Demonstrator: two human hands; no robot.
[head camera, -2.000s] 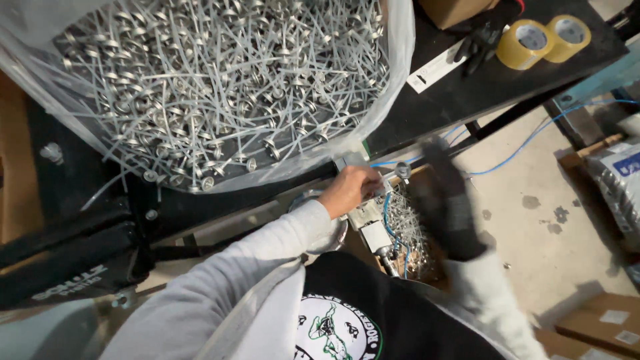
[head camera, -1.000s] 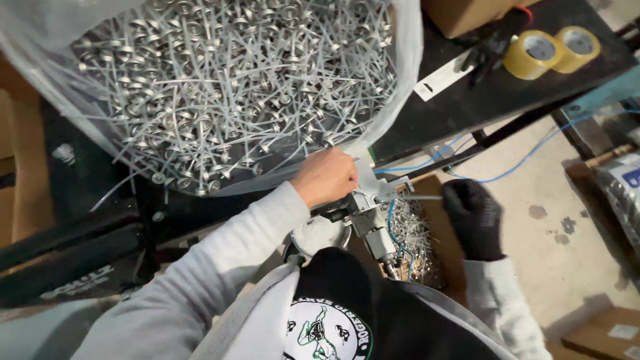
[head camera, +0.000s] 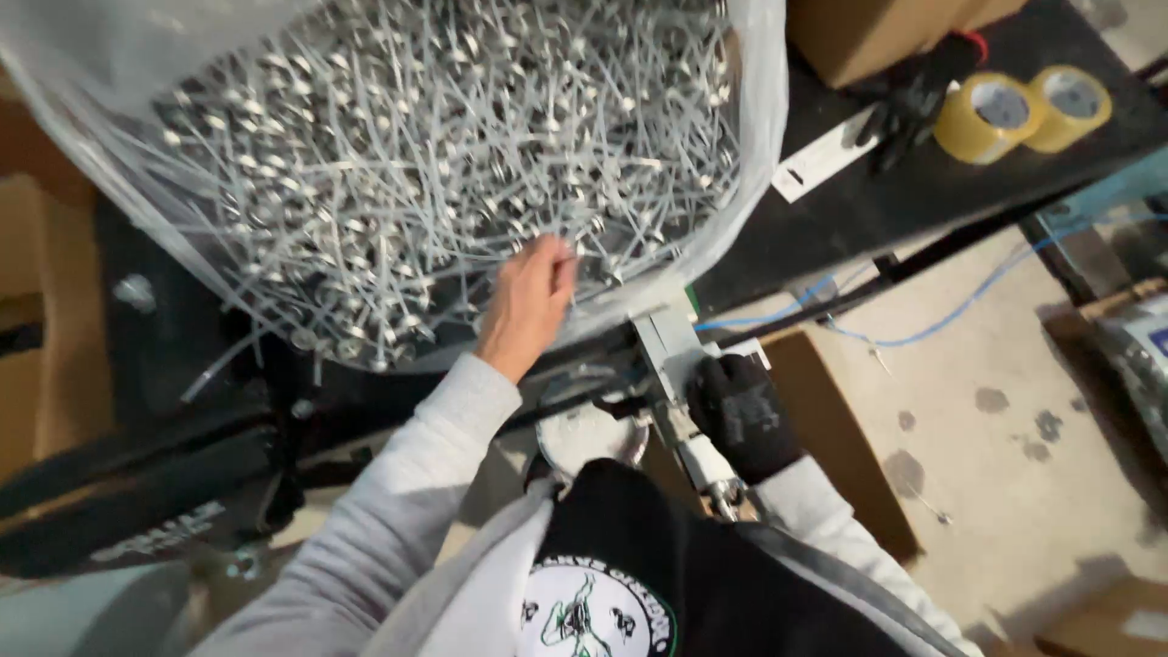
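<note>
A big clear plastic bag lies wide on the black table, full of candle wicks with metal bases. My bare left hand is over the near rim of the bag, beside the wicks; it is blurred, and whether a wick is between its fingers does not show. My right hand, in a black glove, is at the side of a grey metal machine fixed at the table edge. The glove hides its fingertips and whatever they touch.
Two rolls of yellowish tape, a white card and a cardboard box are on the black table. An open carton stands below my right hand, near a blue hose. A white round container sits under the table edge.
My left hand has moved left from the machine to the bag's rim. My gloved right hand, out over the carton with a wick a second ago, is now against the machine.
</note>
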